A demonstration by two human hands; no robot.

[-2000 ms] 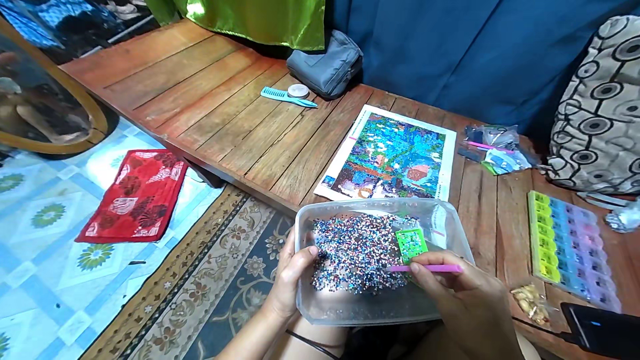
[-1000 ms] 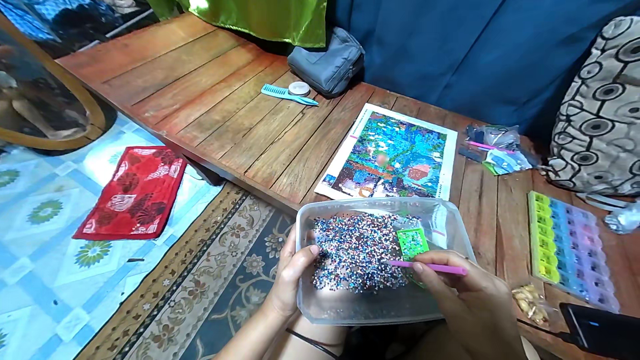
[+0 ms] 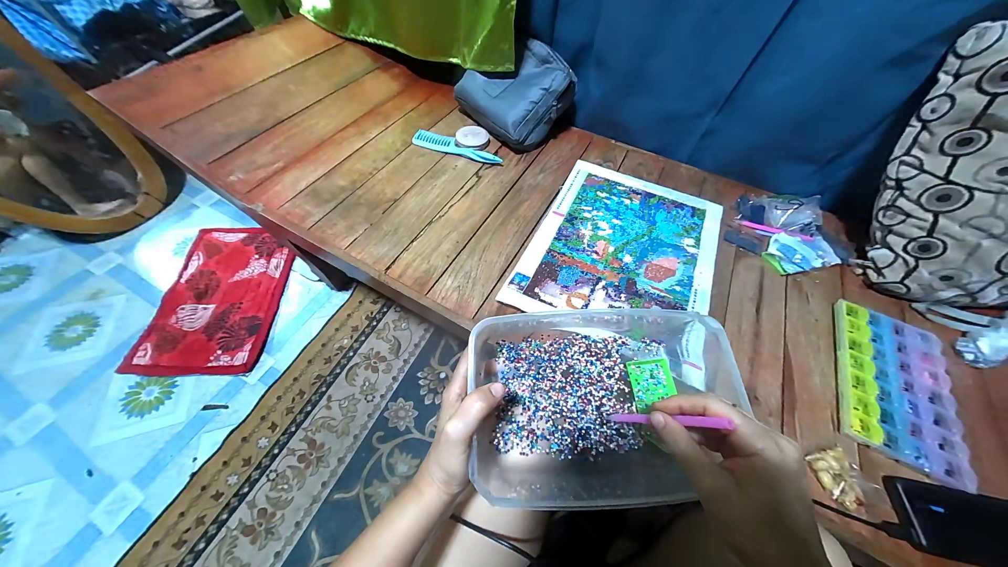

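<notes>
A clear plastic container (image 3: 583,492) is held over the lap, its left wall gripped by my left hand (image 3: 465,421) with the thumb over the rim. Many small multicoloured beads (image 3: 551,394) lie spread over its bottom. My right hand (image 3: 724,457) holds a pink pen-shaped applicator (image 3: 693,422), its tip at the right side of the beads. Just above the applicator, a small green tray (image 3: 665,379) with some beads in it lies inside the container. A partly covered diamond painting canvas (image 3: 630,244) lies on the wooden table beyond the container.
On the wooden table (image 3: 370,173) are a blue comb (image 3: 453,147), a round lid (image 3: 472,137), a grey pouch (image 3: 520,94), plastic packets (image 3: 787,236), a compartment bead organizer (image 3: 898,394), a small bag (image 3: 835,476) and a black device (image 3: 945,512). A patterned bag (image 3: 945,173) stands at right.
</notes>
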